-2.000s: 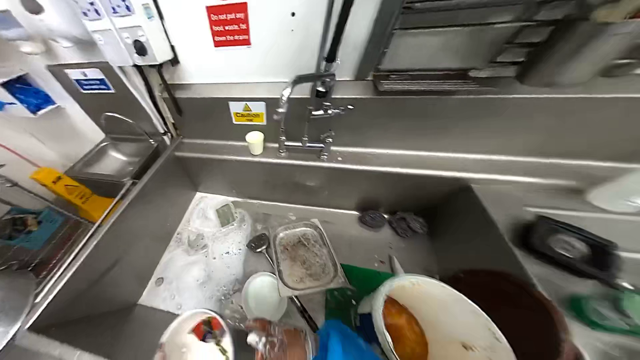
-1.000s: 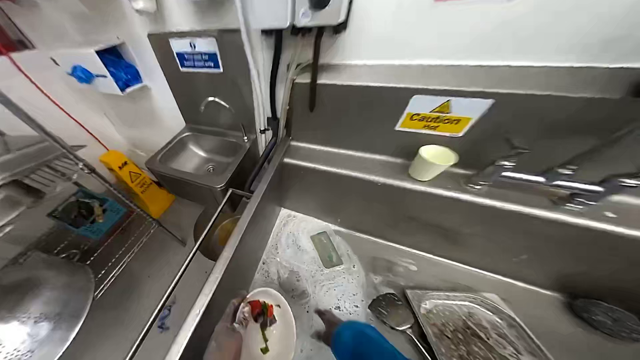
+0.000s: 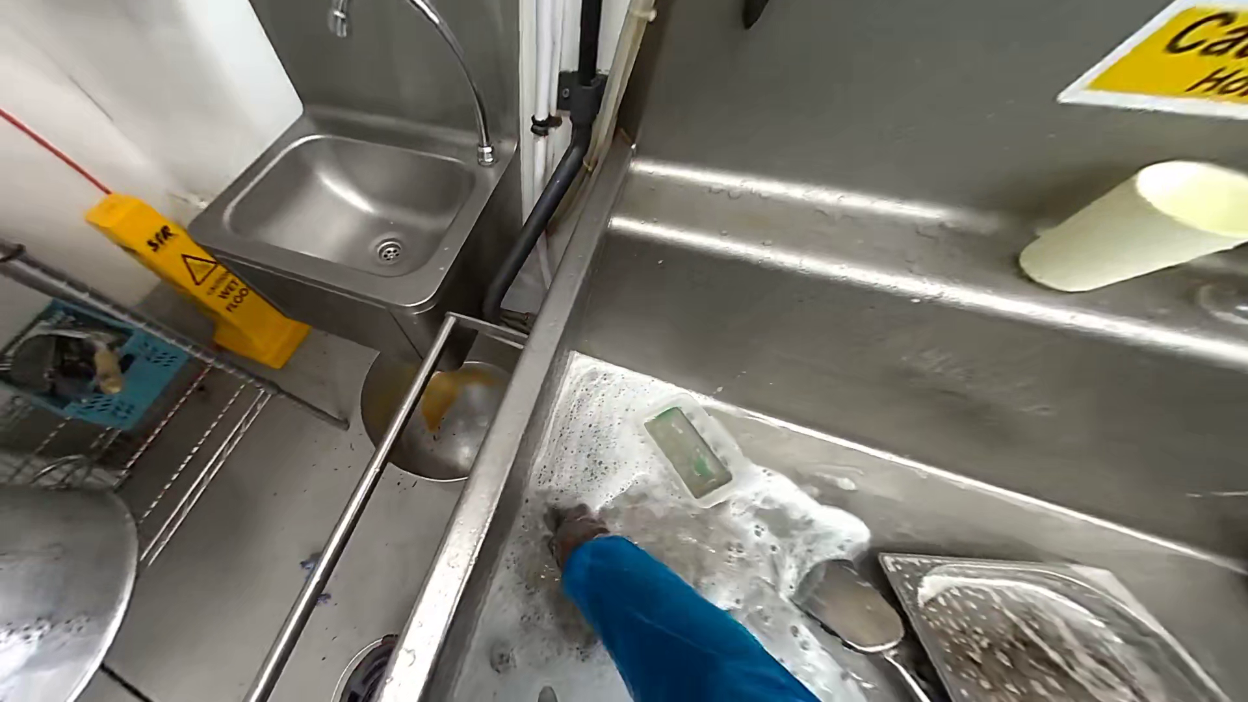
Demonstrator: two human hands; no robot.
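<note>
My right hand, at the end of a blue sleeve, reaches into sudsy water at the left side of a large steel sink. Its fingers dip under the foam, so what they touch is hidden. A small rectangular clear plastic tub lies in the suds up and right of the hand. Right of the sleeve are a large metal spoon and a soiled steel pan. My left hand is out of view.
A pale cup stands on the sink's back ledge. Left of the sink rim are a metal rail, a steel bowl on the floor, a hand basin, a yellow wet-floor sign and a blue crate.
The left hand and the white bowl of food scraps, visible at the sink's left edge a second ago, are out of view. My right hand has gone into the suds. The view has swung left.
</note>
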